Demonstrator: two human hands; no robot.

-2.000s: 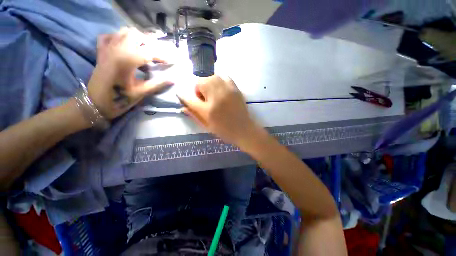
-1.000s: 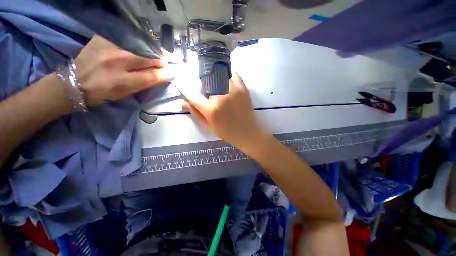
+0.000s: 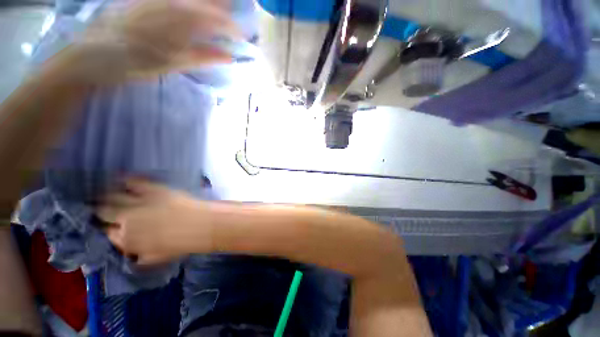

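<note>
The blue-grey garment piece (image 3: 141, 141) lies spread and blurred left of the needle area, its lower part hanging over the table's front edge. My left hand (image 3: 177, 36) is blurred, raised at the upper left over the cloth's far end; whether it grips cloth cannot be told. My right hand (image 3: 154, 220) reaches across to the left, its blurred fingers curled on the cloth near the front edge. The presser foot area (image 3: 296, 95) is in bright glare, with no hand at it. The grey ribbed knob (image 3: 338, 128) stands right of it.
The white machine head (image 3: 388, 46) with blue stripe and purple strip (image 3: 520, 85) fills the top. Red-and-black snips (image 3: 513, 185) lie at the right of the bed. A ruler (image 3: 447, 227) runs along the front edge. A green stick (image 3: 288, 304) and blue baskets (image 3: 460, 289) are below.
Both hands have left the needle area: my left up and away, my right leftward onto the cloth. The cloth has shifted and spread beside the needle area. The view has shifted, showing more machine head.
</note>
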